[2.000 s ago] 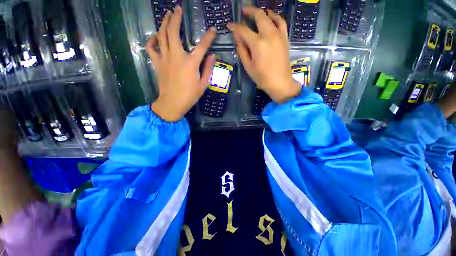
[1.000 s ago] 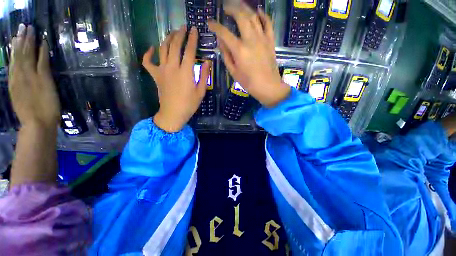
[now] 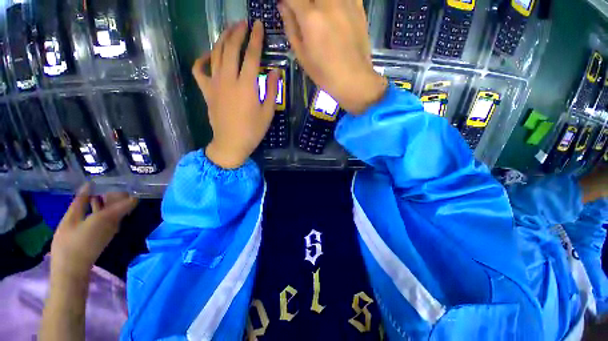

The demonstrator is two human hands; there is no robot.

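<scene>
A clear blister tray (image 3: 373, 163) in front of me holds two rows of keypad phones with yellow-framed screens. My left hand (image 3: 237, 93), fingers spread, lies over the tray's left end, its fingertips at the lower keys of a back-row phone (image 3: 265, 16). My right hand (image 3: 331, 50) is over the same phone's right side, its fingertips cut off by the top edge. A front-row phone (image 3: 272, 113) with a lit screen is partly behind my left thumb. Another phone (image 3: 320, 120), also lit, lies tilted in the front row. Neither hand holds anything up.
Another tray (image 3: 100, 86) with dark phones is at left, above a neighbour's bare hand (image 3: 87, 230) and pink sleeve. Bright-green pieces (image 3: 539, 128) lie on the green bench at right. Further right are more phones (image 3: 565, 140) and a person's blue sleeve.
My right hand has moved up towards the top edge; my left stays near the phone's keys. The neighbour's hand has moved off the left tray. The view has shifted slightly.
</scene>
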